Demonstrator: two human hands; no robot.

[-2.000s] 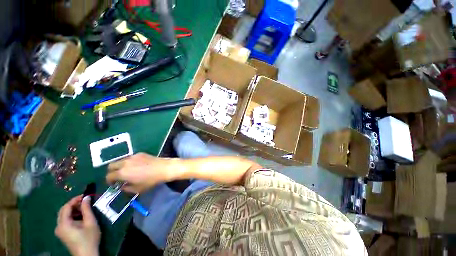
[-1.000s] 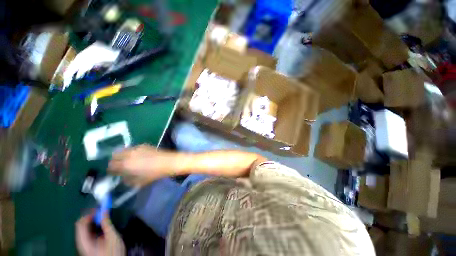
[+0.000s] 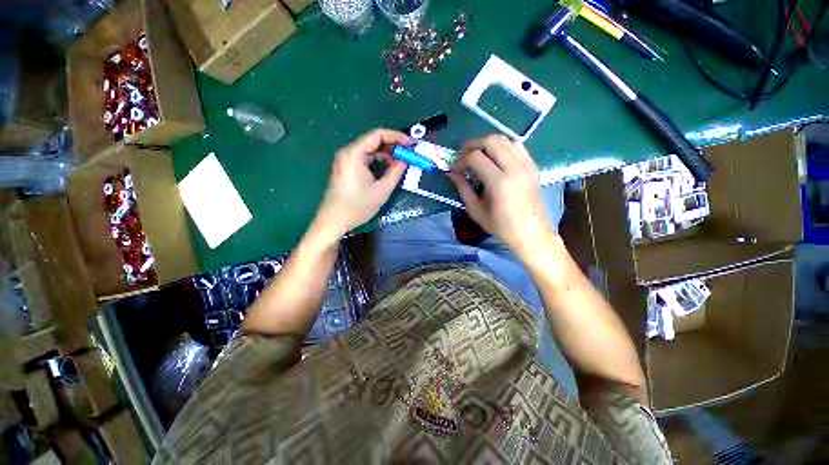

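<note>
My left hand holds a bright blue finger-length part between thumb and fingers. My right hand is at the right side of a small white piece beside the blue part, its fingertips touching or gripping it; the exact grip is hidden. A white inner housing lies under both hands at the bench's front edge, partly covered. A short black part with a white ring lies just behind. A white front frame with a large window lies behind my right hand.
A hammer and pens lie back right. Copper-coloured fittings lie near clear cups. A clear bottle and white panel lie left, near cartons of red-and-white parts. Cartons of white units stand right.
The view has swung left, now showing the left cartons and panel. The blue part, held up by my left hand a second ago, is now between both hands over the inner housing.
</note>
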